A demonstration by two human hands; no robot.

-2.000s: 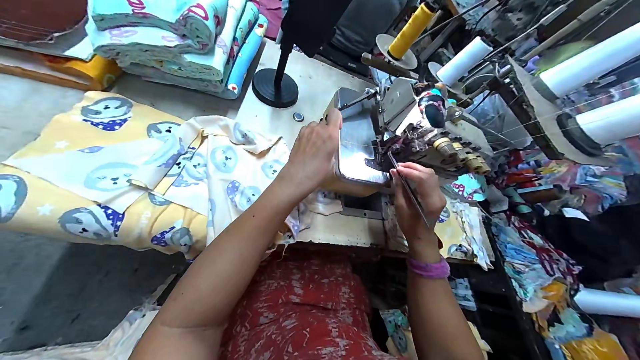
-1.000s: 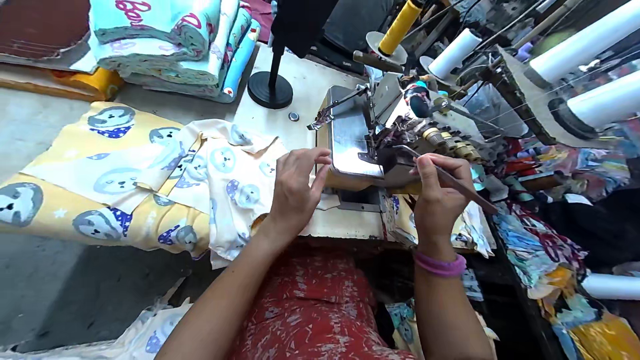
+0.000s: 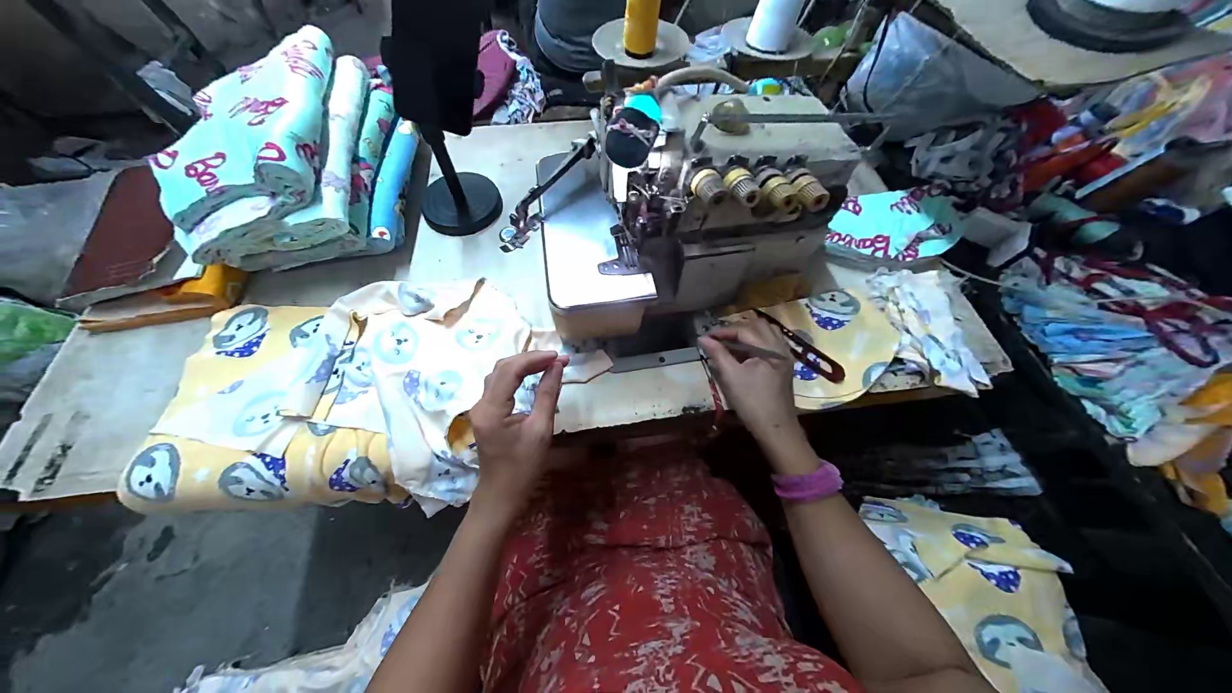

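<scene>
An overlock sewing machine (image 3: 751, 207) stands on the worktable, its metal cloth plate (image 3: 587, 250) facing me. My left hand (image 3: 515, 409) is at the table's front edge, thumb and forefinger tips close together by the plate's lower left corner; whether they pinch a thread cannot be told. Beside it lies pale animal-print fabric (image 3: 423, 356). Tweezers of dark metal (image 3: 756, 349) are in my right hand (image 3: 756, 371), low at the machine's base. Just right of those fingers, thread snips with a dark red handle (image 3: 818, 361) rest on yellow printed fabric (image 3: 852, 327).
Folded mint printed fabric (image 3: 260, 154) is stacked at the back left, near a black round-based stand (image 3: 462, 204). Yellow printed cloth (image 3: 255, 472) hangs over the front edge at left. Thread cones (image 3: 640, 29) stand behind the machine. Fabric scraps (image 3: 1107, 337) are heaped at right.
My right hand has come down from the needle area to the machine's base, with the tweezers. My left hand has drawn back from the cloth plate to the table edge. The view has shifted.
</scene>
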